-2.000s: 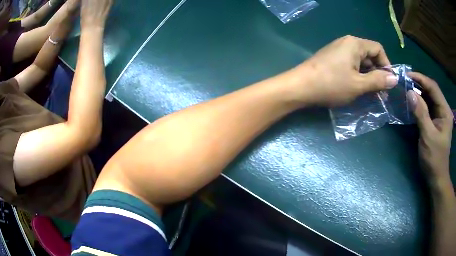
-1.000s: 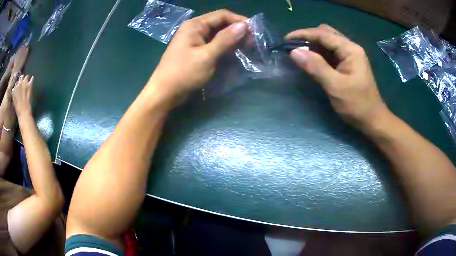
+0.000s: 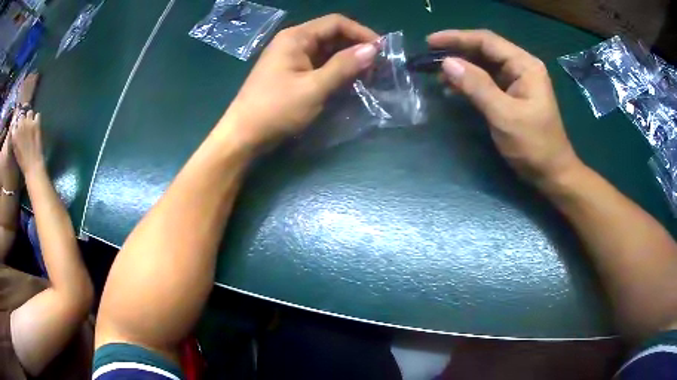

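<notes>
My left hand (image 3: 301, 78) pinches a clear zip-lock bag (image 3: 397, 93) by its upper edge, above the dark green tabletop. The bag is crumpled and shiny, and its lower part hangs to the left below my fingers. My right hand (image 3: 505, 93) holds a small black part (image 3: 427, 61) between thumb and fingers. The part's left end is at the bag's right edge; I cannot tell whether it is inside the bag. The ends of some of my left fingers are hidden behind the bag and thumb.
A clear bag (image 3: 236, 28) lies beyond my left hand. A shiny pile of bags (image 3: 647, 93) lies at far right. A brown carton (image 3: 605, 18) stands at the far edge. Another person's arm (image 3: 53, 200) rests at left, near another bag (image 3: 77, 30) and a blue item (image 3: 30, 43).
Since two seconds ago, the view has shifted right and my hands have moved apart; the black part now shows in my right hand. Over the last second, the bag's right side has spread downward slightly.
</notes>
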